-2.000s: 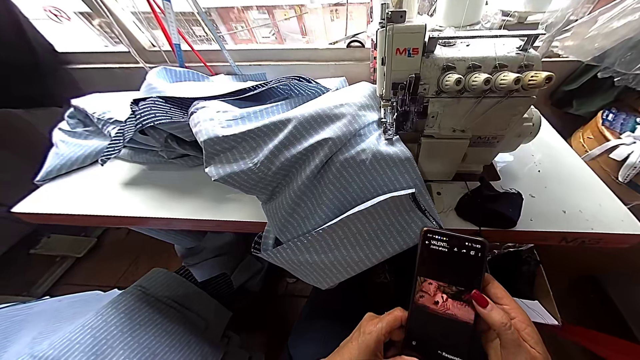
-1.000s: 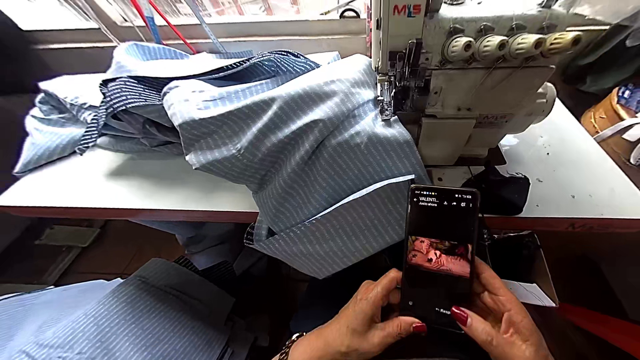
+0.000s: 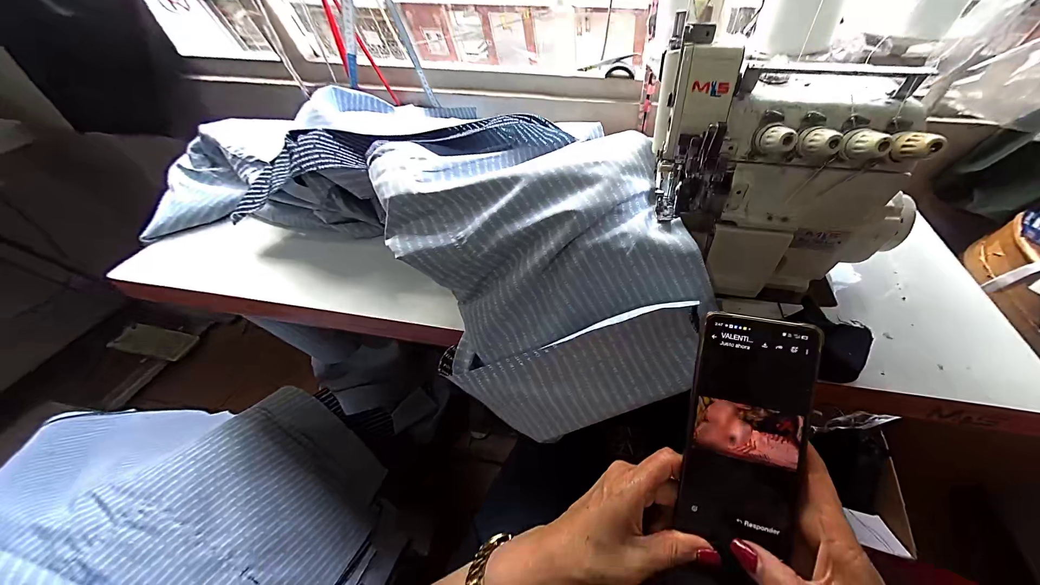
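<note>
Both hands hold a smartphone point(image 3: 751, 382) upright at the lower right, its lit screen showing a picture. My left hand point(image 3: 605, 520) grips its left edge, with the thumb near the bottom of the screen. Around the right edge is my right hand point(image 3: 825, 520), its red-nailed thumb also low on the phone. Beyond them, blue-grey striped fabric point(image 3: 552, 236) lies across the table and hangs over its front edge. One part of the cloth sits at the needle and presser foot area point(image 3: 668, 195) of a white overlock sewing machine point(image 3: 800, 195).
The white table point(image 3: 349, 280) has a reddish front edge. More striped fabric point(image 3: 195, 496) is stacked at the lower left. A dark cloth item point(image 3: 841, 341) lies behind the phone. An open cardboard box point(image 3: 894, 487) stands under the table; a tan container point(image 3: 1007, 260) is at the far right.
My right thumb, over the screen's right side two seconds ago, is now near the bottom of the phone. The phone stays in both hands. The view has shifted slightly.
</note>
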